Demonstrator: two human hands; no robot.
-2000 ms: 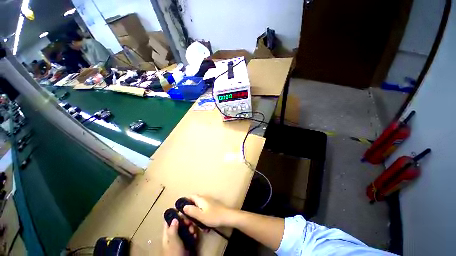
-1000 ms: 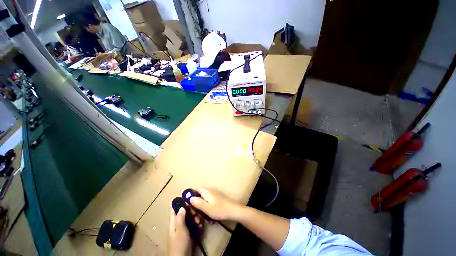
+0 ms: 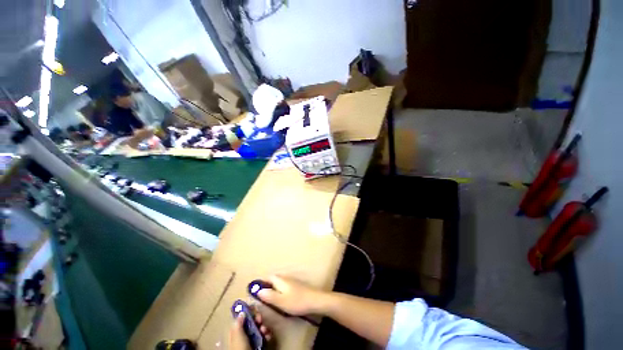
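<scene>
My right hand [image 3: 290,295] is shut on a black rounded unit [image 3: 258,288], its disc end up with a pale spot on it. My left hand [image 3: 240,336], partly cut off by the bottom edge, is shut on a second black unit [image 3: 247,320], also with a pale spot at its end. The two units are slightly apart, over the tan cardboard sheet [image 3: 273,239]. A black housing with yellow marks [image 3: 175,344] shows at the bottom edge, mostly cut off.
The bench power supply [image 3: 312,147] stands at the table's far end, its lead [image 3: 333,217] looping over the right edge. A blue bin [image 3: 261,145] is behind it. The green conveyor [image 3: 130,249] with black units runs left. Two fire extinguishers [image 3: 564,236] are right. A person [image 3: 126,113] is far back.
The view has shifted, so the table sits lower in the picture. The two units, close together before, are now further apart. The yellow-marked housing has slid mostly out of view at the bottom.
</scene>
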